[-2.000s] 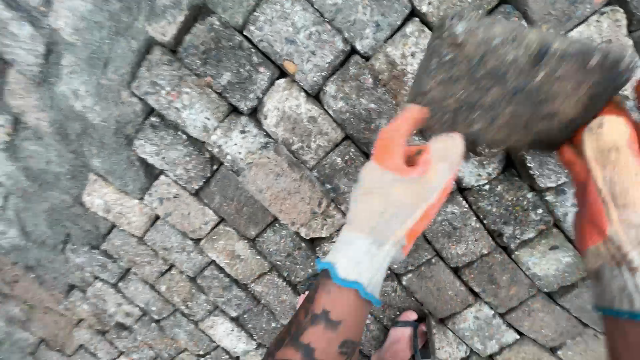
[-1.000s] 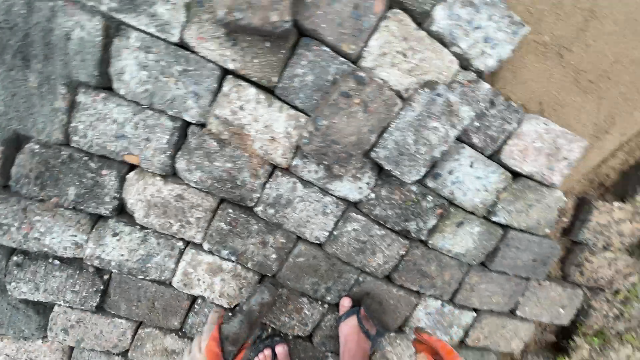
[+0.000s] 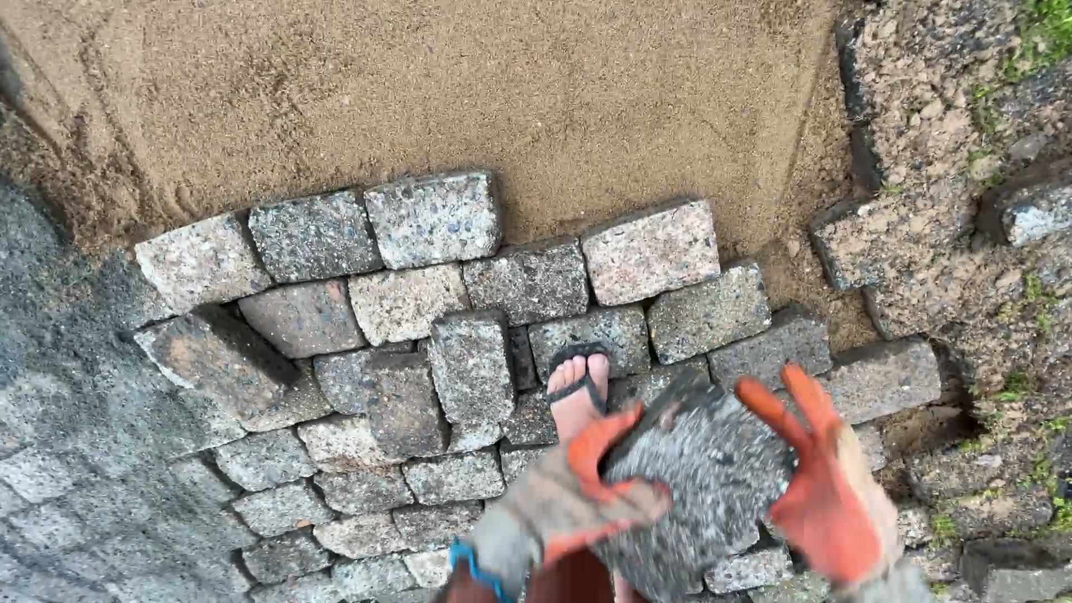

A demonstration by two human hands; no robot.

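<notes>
Both my hands wear light work gloves with orange palms and fingers. A dark grey stone paver (image 3: 699, 486), blurred by motion, is between them at the lower right of centre. My left hand (image 3: 582, 494) touches its left side, thumb and fingers spread. At its right side my right hand (image 3: 825, 477) has its fingers spread, and contact with the stone is unclear. Beneath, laid pavers (image 3: 528, 280) meet the sand bed (image 3: 469, 100) in a stepped edge. A loose paver stands on top of the laid ones (image 3: 471, 368), beside a second loose one (image 3: 406, 402).
A tilted loose paver (image 3: 218, 360) lies on the paving at the left. My sandalled foot (image 3: 578, 389) stands on the pavers. Grey fine material (image 3: 75, 402) covers the left side. Rough, mossy older stones (image 3: 946, 251) border the sand on the right, with a gap near their lower edge.
The view has swung to the sand bed. One second ago my hands were low at the frame's bottom edge; now they are raised into view around a dark paver.
</notes>
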